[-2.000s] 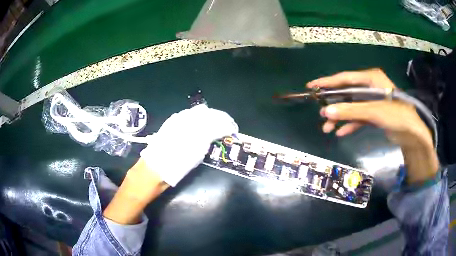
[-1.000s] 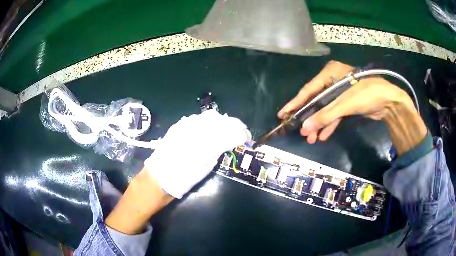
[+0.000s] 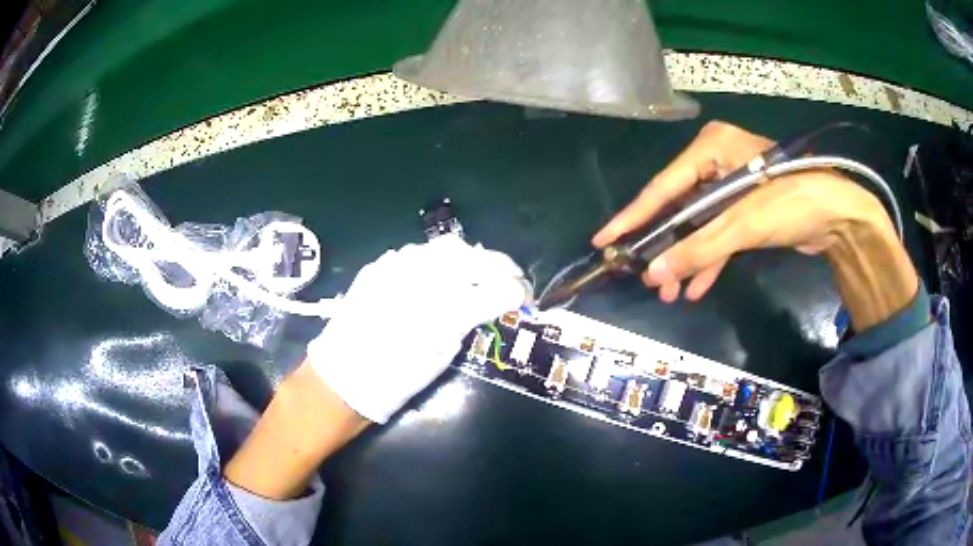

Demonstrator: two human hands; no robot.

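The open power strip (image 3: pixel 640 389) lies slanted on the dark mat, its inside up, with a yellow block at its right end. My left hand (image 3: pixel 421 320), in a white glove, covers the strip's left end; its fingertips pinch at the upper edge, where a bit of blue wire shows. What else it holds is hidden. My bare right hand (image 3: pixel 736 219) holds the soldering iron (image 3: pixel 640 251), its tip at my gloved fingertips. A thin solder wire curves to the tip. A yellow-green wire (image 3: pixel 497 347) lies in the strip. A small black part (image 3: pixel 440 217) lies beyond the glove.
A white cord (image 3: pixel 160 256) with its plug (image 3: pixel 296 254) lies in clear plastic at the left. A grey hood (image 3: pixel 555 59) hangs above the work at the top. A speckled rail (image 3: pixel 267 117) runs across before the green belt (image 3: pixel 245 53). Dark items stand at the right edge.
My right hand has come left and down, bringing the iron's tip to the gloved fingertips. The strip and left hand have shifted slightly right and down in view. Over the last second the solder wire loop has appeared.
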